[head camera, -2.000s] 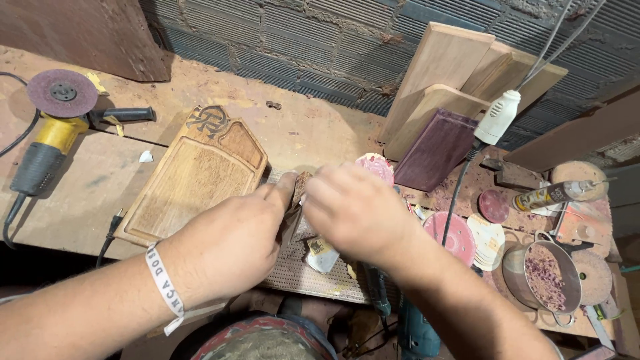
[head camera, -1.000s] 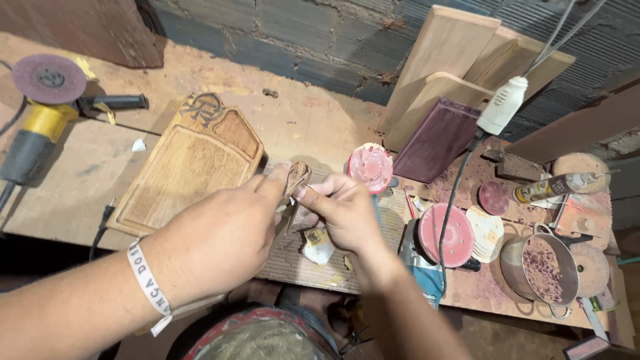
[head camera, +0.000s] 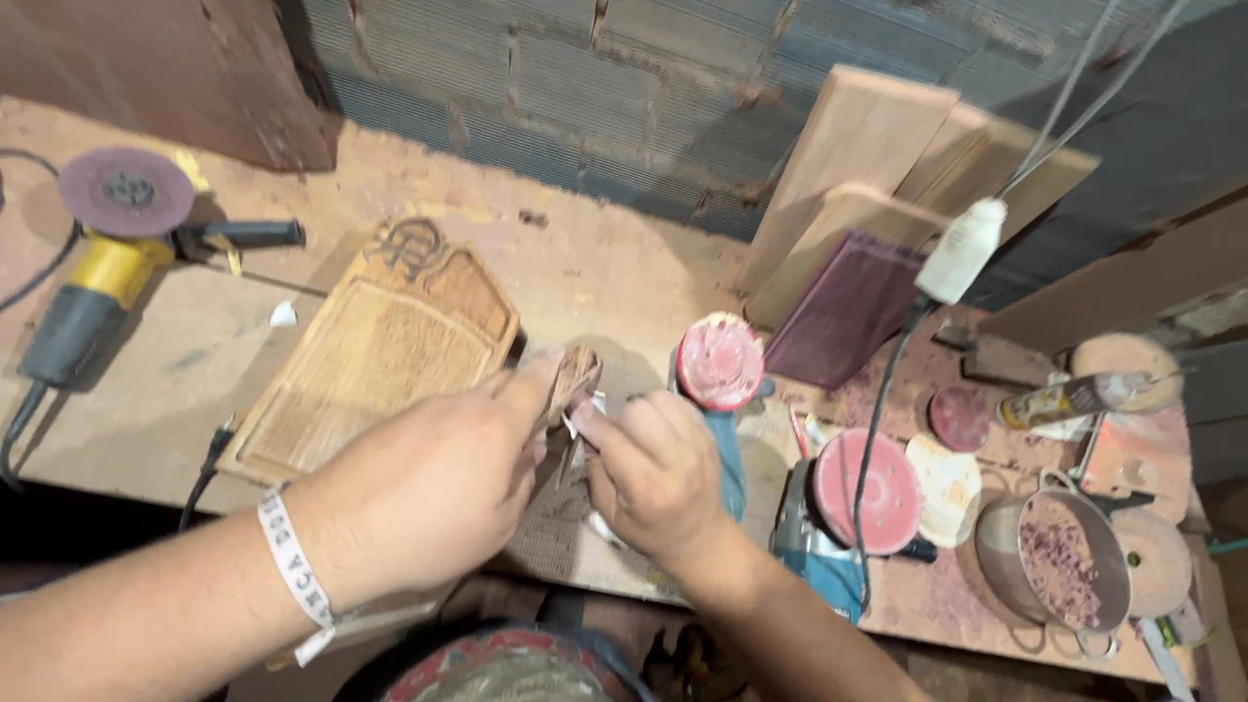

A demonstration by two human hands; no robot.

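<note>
Near the middle of the view my left hand grips a small brown wooden piece, its rounded upper end showing above the fingers. Close against it, on the right, is my right hand, its thumb and fingers pinching something small and pale at the piece; what exactly is hidden. A wooden cutting board with a carved emblem and a groove lies on the bench, left of and behind my hands. Under them is a ribbed mat.
An angle grinder lies at left. Right of my hands are a sander with a pink pad, another pink-padded sander and a metal pot of shavings. Boards lean on the block wall; a cable with a white connector hangs in front.
My right hand was over the small piece two seconds ago, hiding most of it; it is now lower and to its right. The left hand keeps its grip.
</note>
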